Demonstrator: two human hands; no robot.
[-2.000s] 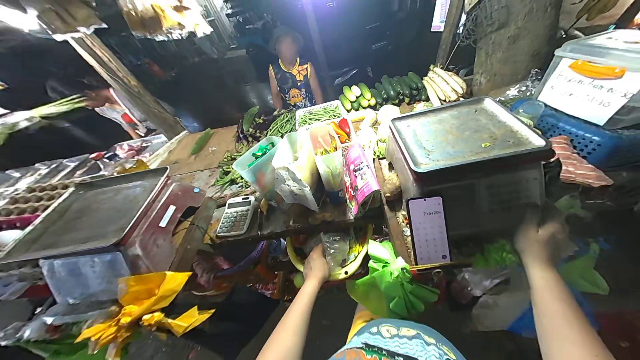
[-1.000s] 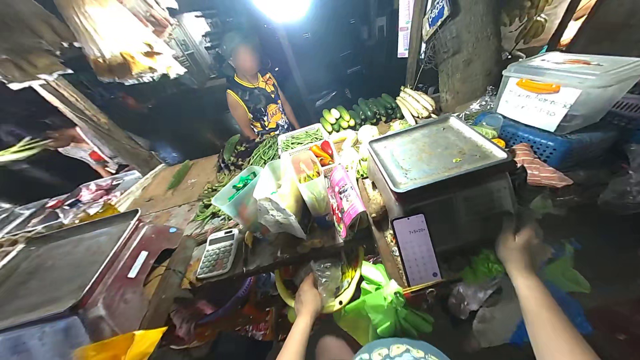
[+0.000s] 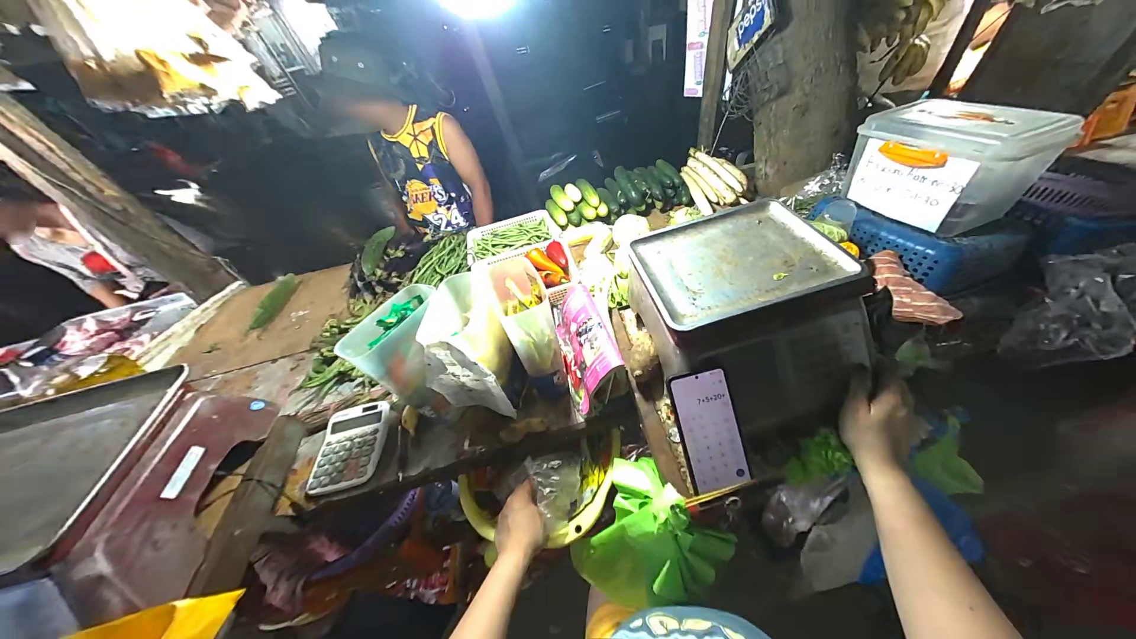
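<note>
My left hand [image 3: 520, 522] has its fingers on a clear plastic bag [image 3: 552, 481] inside a yellow-rimmed basket [image 3: 579, 525]. At the right, my right hand [image 3: 877, 417] is beside the dark side of a weighing scale; its fingers are partly hidden in shadow, so its grip is unclear. The scale's metal tray [image 3: 741, 262] holds only small green scraps. A phone [image 3: 710, 430] showing a calculator leans against the scale. Between my hands hangs a green plastic bag [image 3: 655, 532]. Left of the basket, a white desk calculator [image 3: 349, 448] lies on the wooden counter.
Plastic containers [image 3: 390, 342], green beans [image 3: 510, 238], cucumbers [image 3: 639, 186] and white radishes [image 3: 714, 177] stand beyond. A person [image 3: 435, 173] is across the counter. A second scale [image 3: 80, 461] is at left; a lidded clear box [image 3: 967, 160] rests on blue baskets [image 3: 923, 253] at right.
The person across the counter has turned and leans toward the left. Both my hands stay at about the same places. The view has shifted somewhat.
</note>
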